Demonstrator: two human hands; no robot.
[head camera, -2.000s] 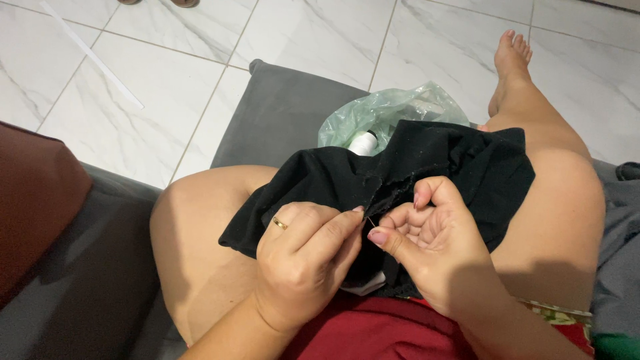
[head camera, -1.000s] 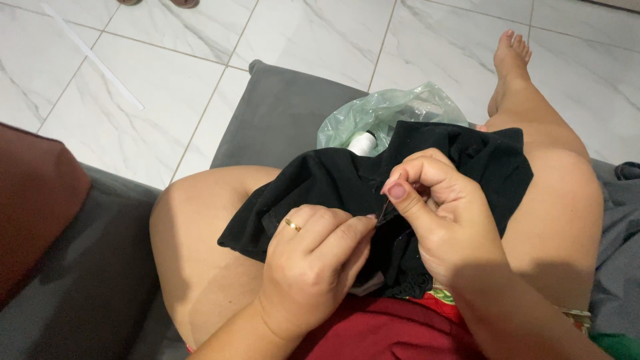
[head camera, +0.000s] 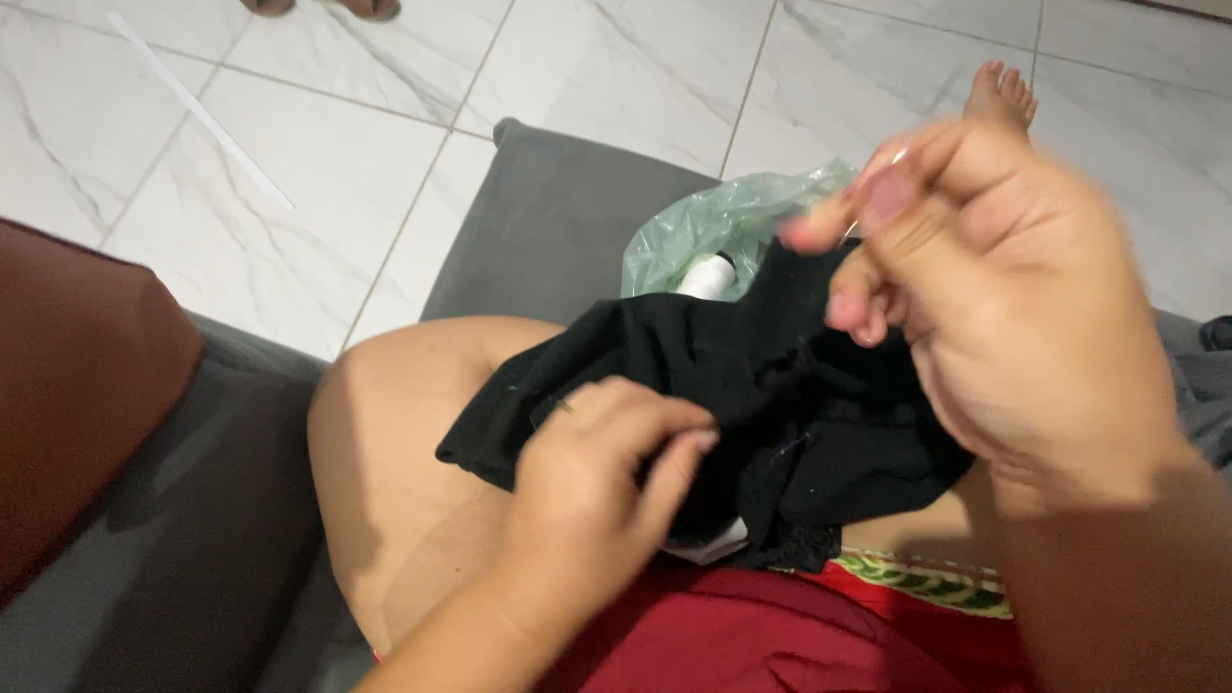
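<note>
Black cloth (head camera: 866, 433) lies in folds across my lap. My left hand (head camera: 606, 472), with a ring on one finger, pinches an edge of this cloth between thumb and forefinger. Raised above the cloth at the right, my right hand (head camera: 1020, 279) holds a sewing needle (head camera: 852, 231) between thumb and fingers. Motion blurs this hand, and a thread cannot be made out clearly. A white thread spool (head camera: 707, 277) with a dark end rests in a translucent green plastic bag (head camera: 674, 236) just beyond the cloth.
The bag sits on a grey upholstered seat (head camera: 549, 221) in front of me. At the left is a reddish-brown cushion (head camera: 77, 385) on grey upholstery. A white strip (head camera: 207, 115) lies on the marble-look tile floor (head camera: 318, 154), with brown footwear (head camera: 371, 8) at the top edge.
My right hand has risen away from the cloth, up and to the right, with the needle. Earlier it was close beside my left hand, which stays low at the cloth.
</note>
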